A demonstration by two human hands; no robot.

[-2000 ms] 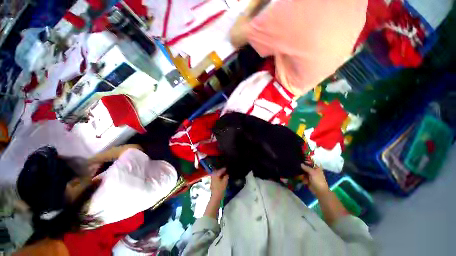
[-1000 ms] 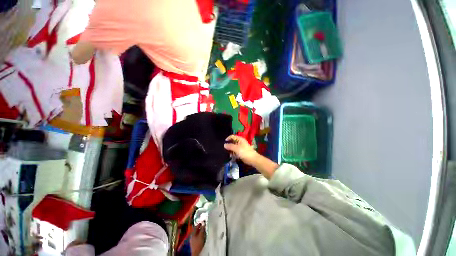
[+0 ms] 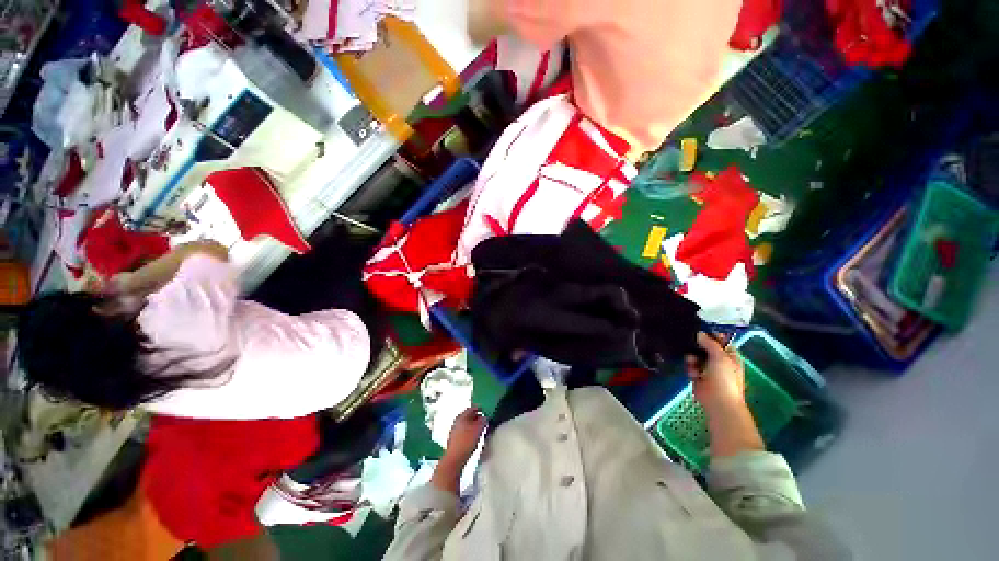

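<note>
A black garment (image 3: 570, 296) hangs in front of my body, over the edge of a blue crate beside red and white cloth. My right hand (image 3: 718, 367) grips the garment's right end, with the fingers closed on its edge. My left hand (image 3: 467, 430) is lower, at the left of my shirt front. A dark piece of cloth lies just beside its fingers; whether the hand holds it is too blurred to tell.
A person in a pale pink top (image 3: 263, 356) sits at the left by a sewing machine (image 3: 236, 121). Another person in a peach top (image 3: 646, 66) is ahead. Red and white scraps (image 3: 718, 236) lie on the green floor. Blue crates with green baskets (image 3: 944, 258) stand right.
The view has swung back left after turning right. My left hand, seen low and partly hidden a second ago, shows again. The black garment is now stretched out toward my right hand.
</note>
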